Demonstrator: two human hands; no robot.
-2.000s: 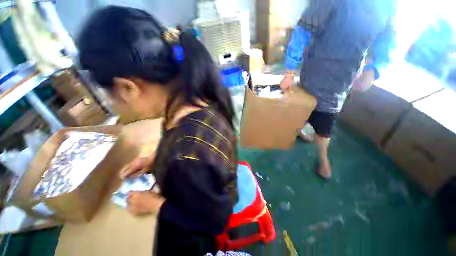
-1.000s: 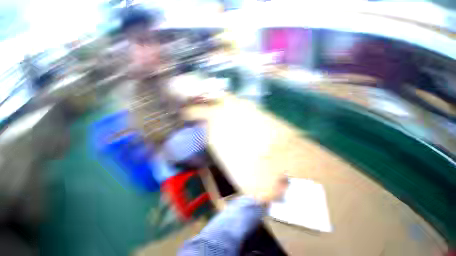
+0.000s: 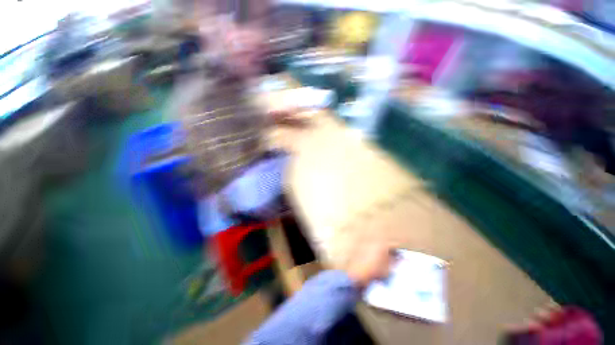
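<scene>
A white square plate (image 3: 413, 286) lies on the tan bench at the lower middle, with faint bluish marks on it. My left hand (image 3: 371, 261), in a blue-grey sleeve, is at the plate's upper left edge. It is blurred; whether its fingers grip the plate or a part on it cannot be told. A blurred red-pink thing (image 3: 563, 328) is cut off by the bottom right edge; what it is cannot be told. My right hand cannot be made out.
The tan bench (image 3: 377, 195) runs away ahead, with a dark green conveyor belt (image 3: 465, 189) along its right. A seated person (image 3: 226, 128) is at the bench's left, by a red stool (image 3: 236, 259) and a blue bin (image 3: 162, 189). More blurred items stand beyond the belt.
The view has swung from a seated worker and a carton of parts to the bench with the plate. Since one second ago, the red-pink thing shows more at bottom right; my left hand remains at the plate.
</scene>
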